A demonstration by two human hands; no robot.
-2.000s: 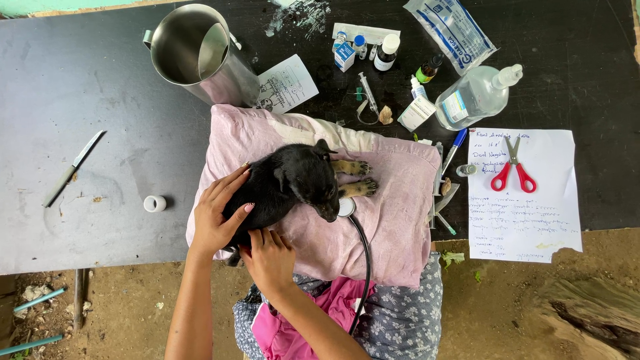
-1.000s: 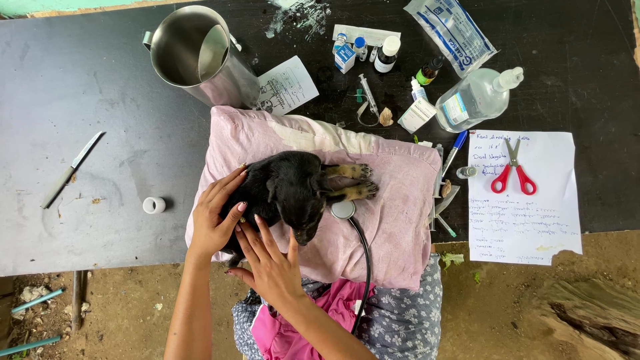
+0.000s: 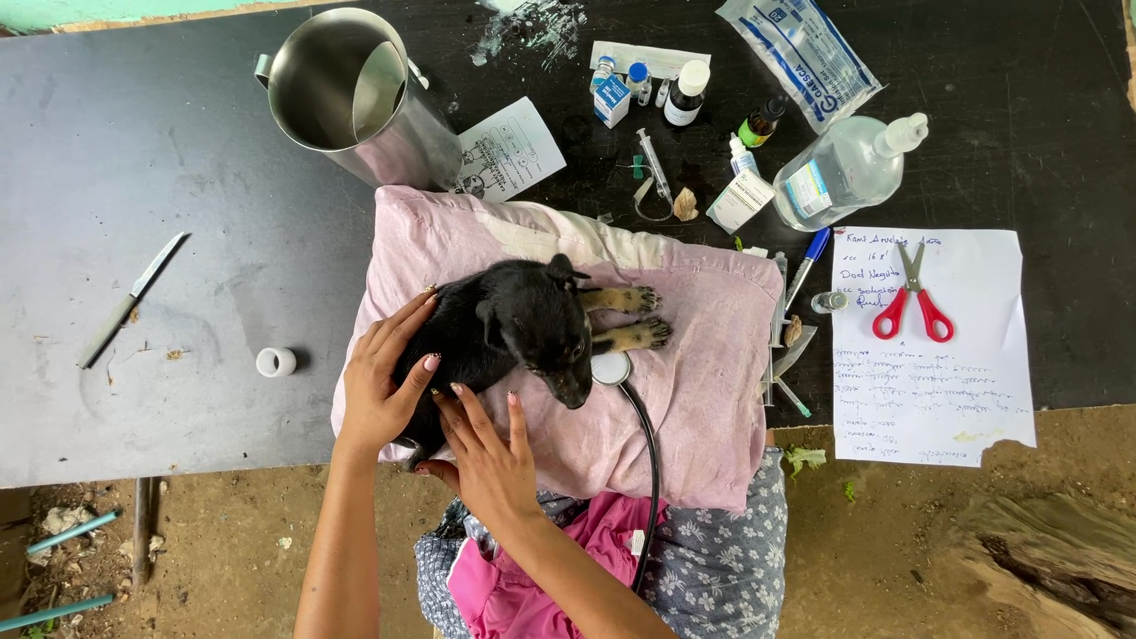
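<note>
A black puppy [image 3: 461, 328] with tan forelegs lies on a pink cloth-covered cushion [image 3: 701, 355], its head raised and its muzzle pointing down to the right. My left hand [image 3: 390, 373] is cupped over its back and flank. Against its lower side, near the rump, rests my right hand [image 3: 484, 444] with the fingers spread; the fingertips touch or nearly touch the fur. The stethoscope's round chest piece [image 3: 611, 366] lies below the front paws, and its black tube [image 3: 652, 444] runs down over the cushion's edge toward pink fabric [image 3: 532, 577]. The tail end is partly hidden by my hands.
A metal pitcher [image 3: 408, 133] stands behind the cushion. Vials, bottles, a syringe [image 3: 654, 164] and a pump bottle [image 3: 839, 173] are at the back right. Red-handled scissors [image 3: 912, 297] lie on handwritten paper [image 3: 941, 382]. At left are a knife [image 3: 129, 302] and a white ring-shaped piece [image 3: 276, 362].
The puppy's head has dipped toward my right hand and come up again. My right hand's fingers, bunched near the rump two seconds ago, are now spread. My left hand stays on the back.
</note>
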